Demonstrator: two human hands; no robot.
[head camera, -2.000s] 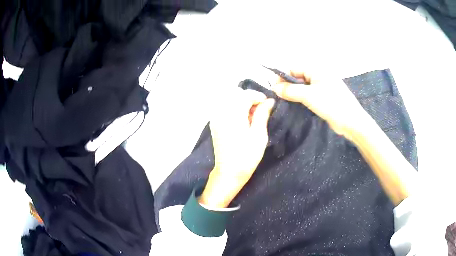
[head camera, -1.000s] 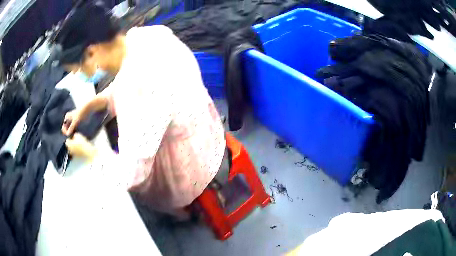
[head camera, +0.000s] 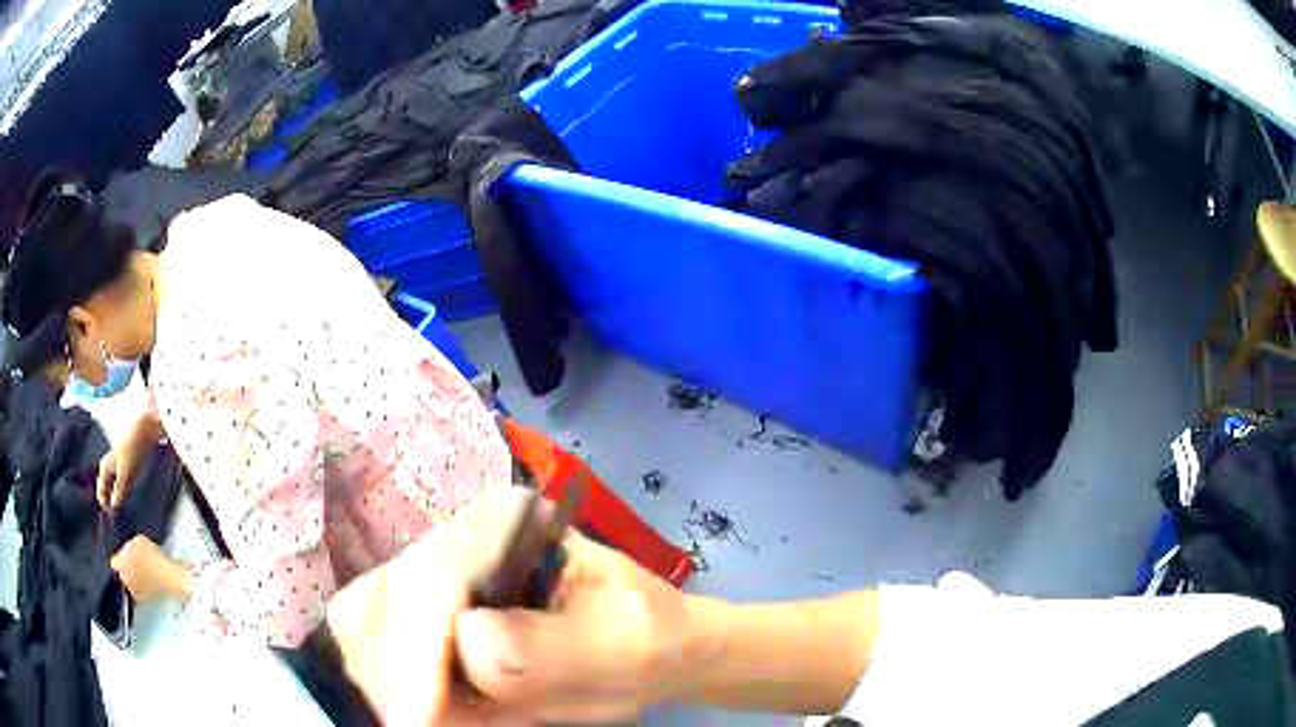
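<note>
My right hand (head camera: 604, 639) is at the bottom middle, its forearm coming in from the right in a white sleeve. Its fingers are closed around a small dark object, blurred, that looks like the thread snips (head camera: 523, 557). My left hand (head camera: 398, 611) is beside it on the left, pale and blurred, close to or touching the right hand. Its fingers cannot be made out, nor whether it holds anything. The cloth worked on earlier is out of the picture.
A person in a pink dotted top (head camera: 313, 412) sits at left by a white table (head camera: 213, 682), handling dark cloth. A blue bin (head camera: 725, 305) with a dark garment heap (head camera: 952, 185) stands ahead. A red stool (head camera: 604, 504) is behind the person. Thread clippings lie on the floor.
The view has swung from the trousers on the table to the neighbouring worker and bin. My hands, mostly out of view one second ago, now show together at the bottom.
</note>
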